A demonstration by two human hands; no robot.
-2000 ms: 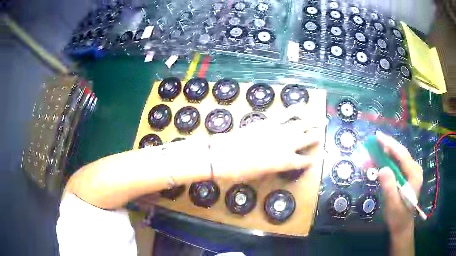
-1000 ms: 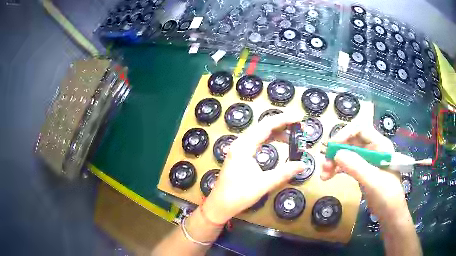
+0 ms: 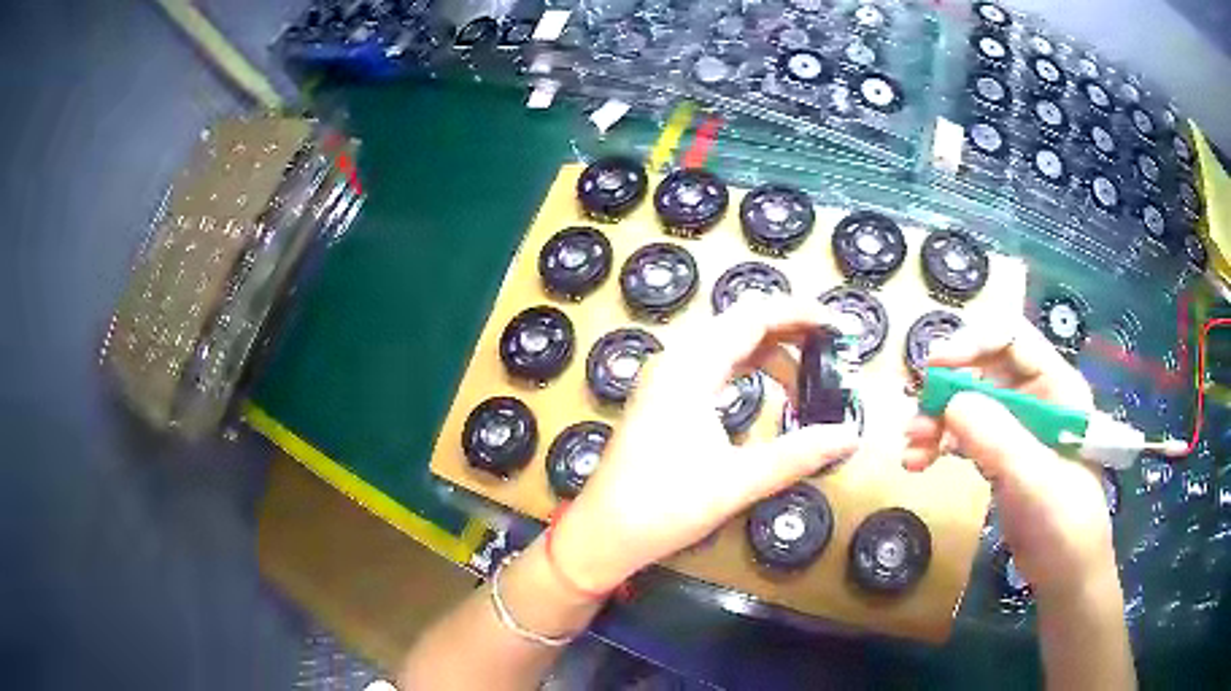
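Note:
My left hand [image 3: 689,446] holds a black speaker driver [image 3: 819,379] on edge between thumb and fingers, above the cardboard divider sheet [image 3: 540,493]. My right hand [image 3: 1013,439] holds a green test probe [image 3: 1013,410] with a pale rear end, to the right of the held driver. The probe's front end points left at the driver, with a gap between them. Rows of black drivers with pale centres, such as this driver [image 3: 500,433], lie on the sheet. My hands partly cover some of them.
A stack of packed trays [image 3: 209,277] stands at the left. Blister trays with discs [image 3: 1080,128] lie along the far side. More discs [image 3: 1064,319] lie right of the sheet. A red probe lead [image 3: 1199,392] runs at the far right. A yellow item [image 3: 1212,203] is at the right edge.
Since two seconds ago, my left hand has taken hold of a driver and raised it, and my right hand has brought the probe left beside it. In the last second, the probe has shifted slightly right.

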